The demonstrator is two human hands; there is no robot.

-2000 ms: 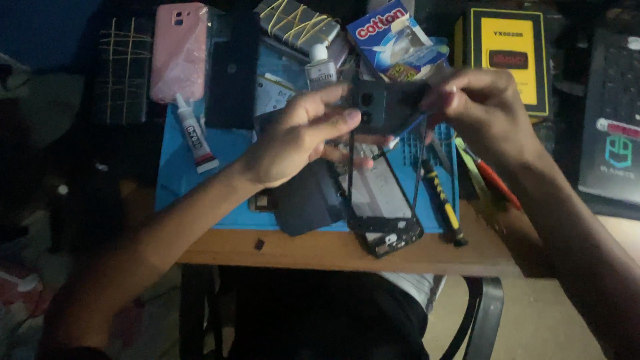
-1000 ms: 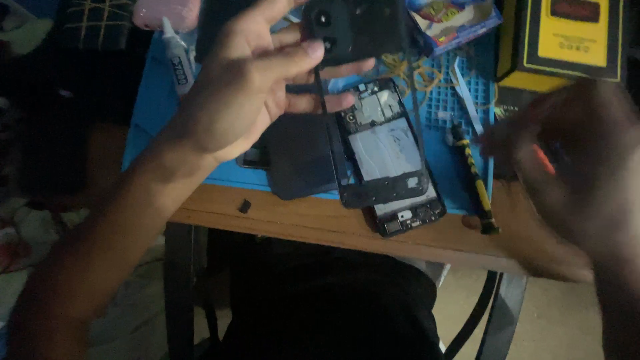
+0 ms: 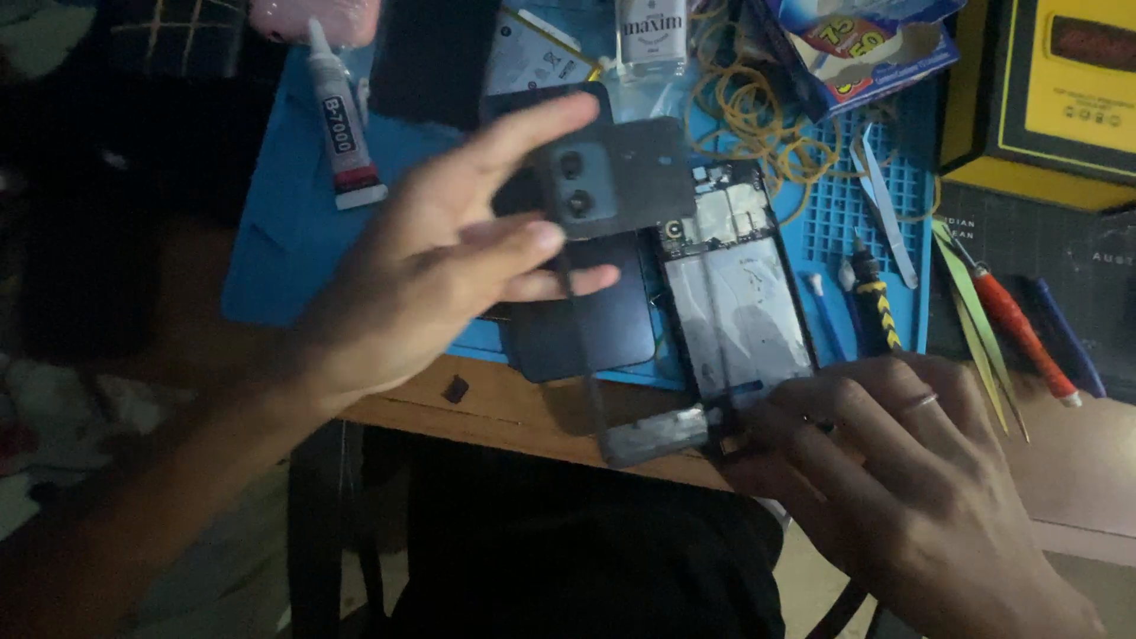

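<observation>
A thin dark phone mid-frame (image 3: 643, 177) with a camera section at its top is held up at its left side by my left hand (image 3: 453, 240), thumb against its edge. My right hand (image 3: 887, 461) has its fingers at the frame's lower right corner; its fingertips are partly hidden. Behind and to the right of the frame lies an opened phone (image 3: 737, 311), its board and silvery inner surface showing. A dark phone back panel (image 3: 612, 328) lies on the blue mat under my left fingers.
On the blue repair mat (image 3: 266, 257) are a glue tube (image 3: 342, 133), rubber bands (image 3: 745, 115), tweezers (image 3: 883, 209), a screwdriver (image 3: 874, 293) and a bottle (image 3: 650, 35). Green tweezers (image 3: 976, 328) and a red-handled tool (image 3: 1021, 333) lie at right, near a yellow-black box (image 3: 1047, 169).
My right hand has come from beside the screwdriver to the lower end of the frame. The frame has moved left relative to the opened phone, still in my left hand.
</observation>
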